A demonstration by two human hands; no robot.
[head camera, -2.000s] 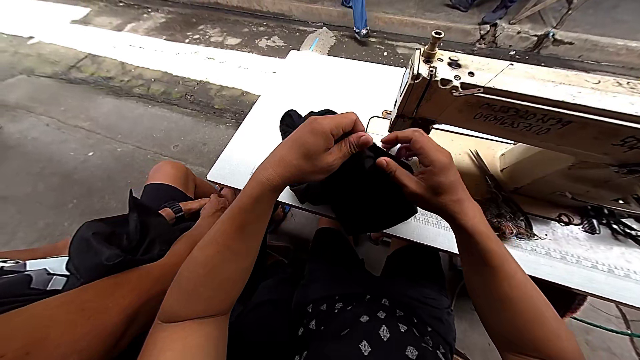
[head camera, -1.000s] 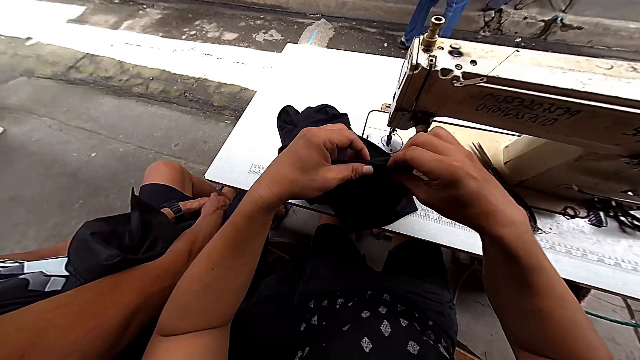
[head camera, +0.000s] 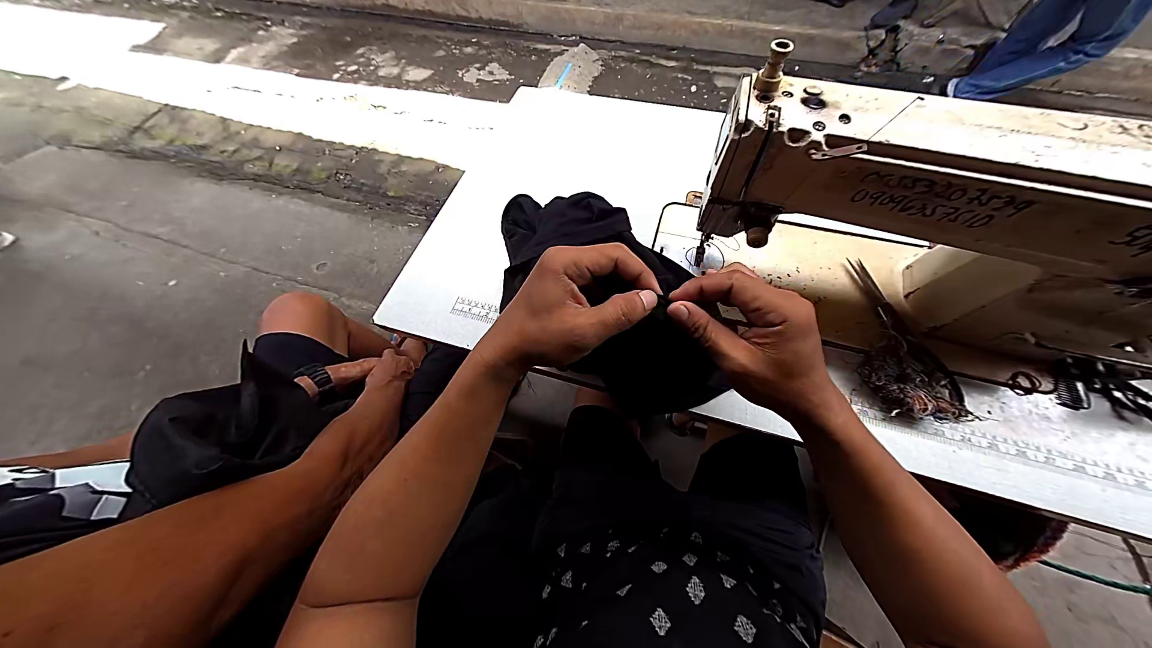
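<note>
A black cloth garment (head camera: 576, 220) lies bunched on the white table and hangs over its front edge. My left hand (head camera: 589, 301) pinches a bit of the cloth between thumb and index finger. Almost touching it, my right hand (head camera: 751, 328) pinches the same spot from the other side. What exactly lies between the fingertips is too small and dark to tell. Just behind my hands stands the needle area of an industrial sewing machine (head camera: 936, 171), with the needle and presser foot (head camera: 702, 252) above the plate, close to the cloth.
Scissors (head camera: 877, 301) with a tangle of threads (head camera: 909, 378) rest on the machine bed at right. A black comb-like thing (head camera: 1071, 387) lies farther right. The white table (head camera: 576, 144) bears a printed ruler. Another person's forearm and hands (head camera: 387, 378) are at left; a person in jeans (head camera: 1044, 54) is beyond.
My hands stay together at the cloth, the fingertips shifting their pinch. Beyond the machine, the jeans-clad legs have moved to the right.
</note>
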